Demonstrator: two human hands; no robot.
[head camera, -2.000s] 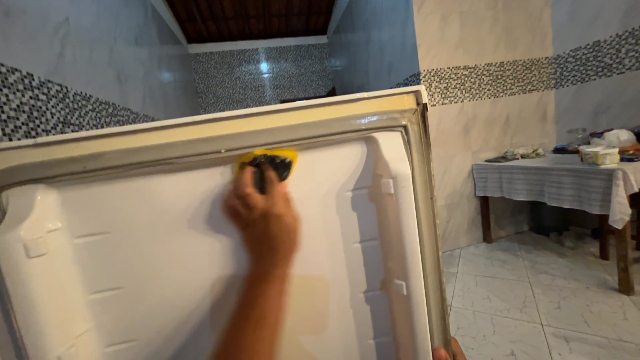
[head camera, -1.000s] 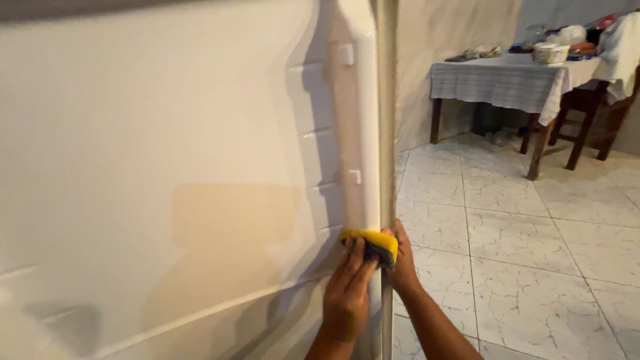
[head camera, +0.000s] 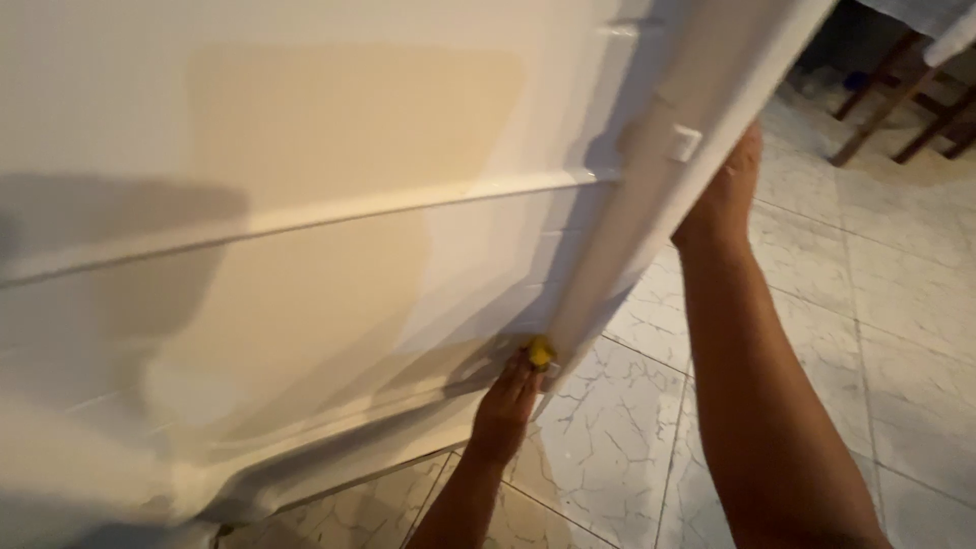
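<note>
The inner side of a white refrigerator door (head camera: 343, 122) fills the left and middle of the view, tilted. My left hand (head camera: 507, 404) holds a yellow sponge (head camera: 540, 353) against the low part of its right side rib, close to a small white clip. The sponge's dark side, seen earlier, is hard to make out. Higher up, my right hand (head camera: 732, 179) is at the door's outer right edge, its fingers partly hidden behind that edge. A raised ledge (head camera: 305, 217) crosses the panel, and shadows lie over it.
Light marbled floor tiles (head camera: 801, 259) lie right of the door and below it. Dark wooden furniture legs (head camera: 884, 114) and a hanging white cloth (head camera: 949, 38) are at the upper right.
My left hand has carried the sponge from the door's top down its right side to near the bottom. My right hand holds the outer edge. The view has tilted down.
</note>
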